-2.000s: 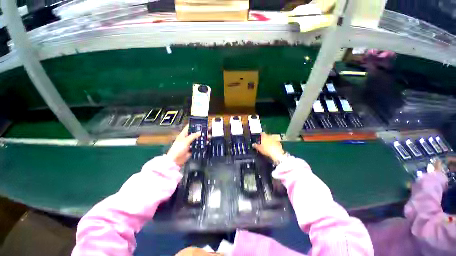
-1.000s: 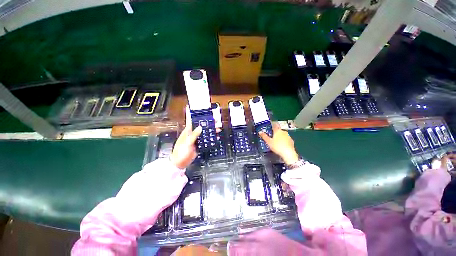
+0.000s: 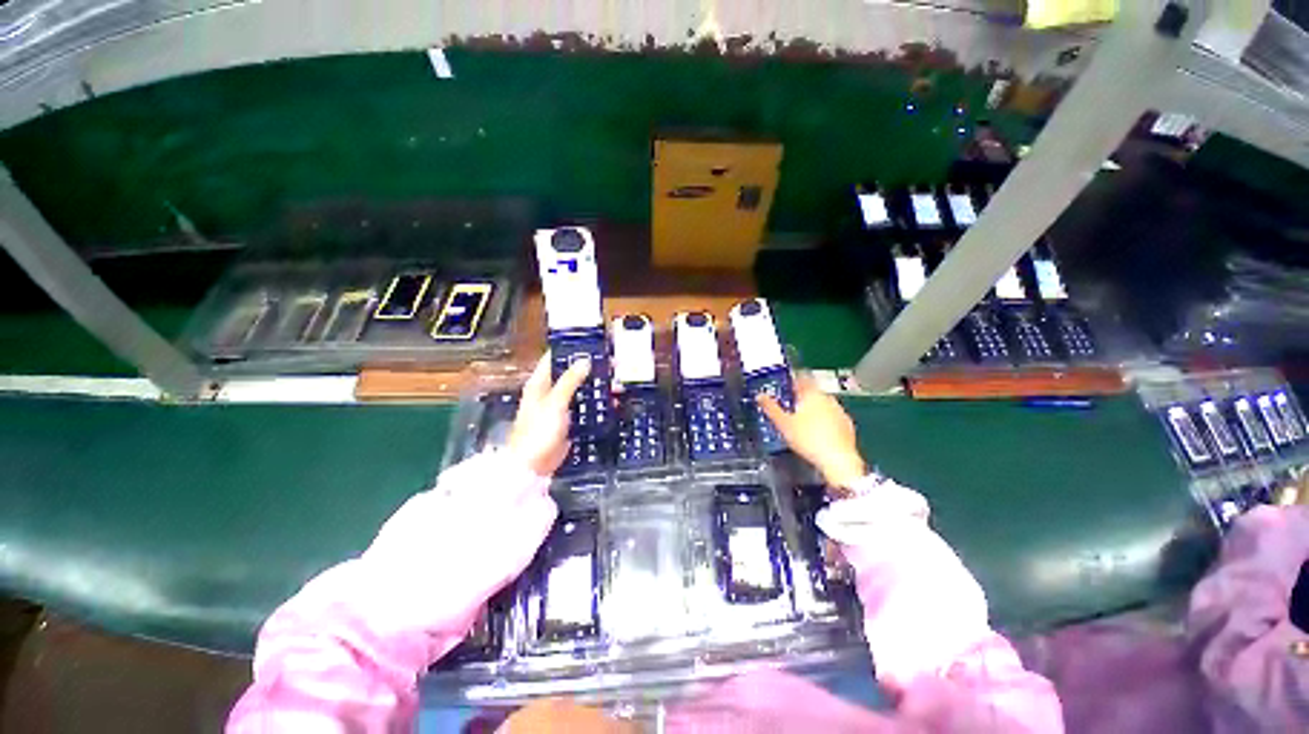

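Several open flip phones stand in a row at the back of a clear blister tray (image 3: 646, 653), their pale upper halves leaning on a brown strip. My left hand (image 3: 547, 413) holds the leftmost open phone (image 3: 573, 294), which stands higher than the others. My right hand (image 3: 808, 425) grips the rightmost open phone (image 3: 757, 337) at its keypad half, thumb on the keys. Two open phones (image 3: 701, 416) stand between my hands. Dark closed phones or housings (image 3: 748, 545) lie in the front pockets, partly hidden by my sleeves.
Behind left, a clear tray (image 3: 244, 318) holds dark frames with yellow rims (image 3: 461, 311). A tan carton (image 3: 714, 208) stands behind the phones. Slanted metal posts (image 3: 1026, 201) rise either side. At right are more open phones (image 3: 991, 333), a blue pen (image 3: 1058, 404) and another person's pink sleeve (image 3: 1252, 581).
The camera view has tilted down since the earliest frame and shifted slightly since. Both hands stay on the same two phones, with little visible movement.
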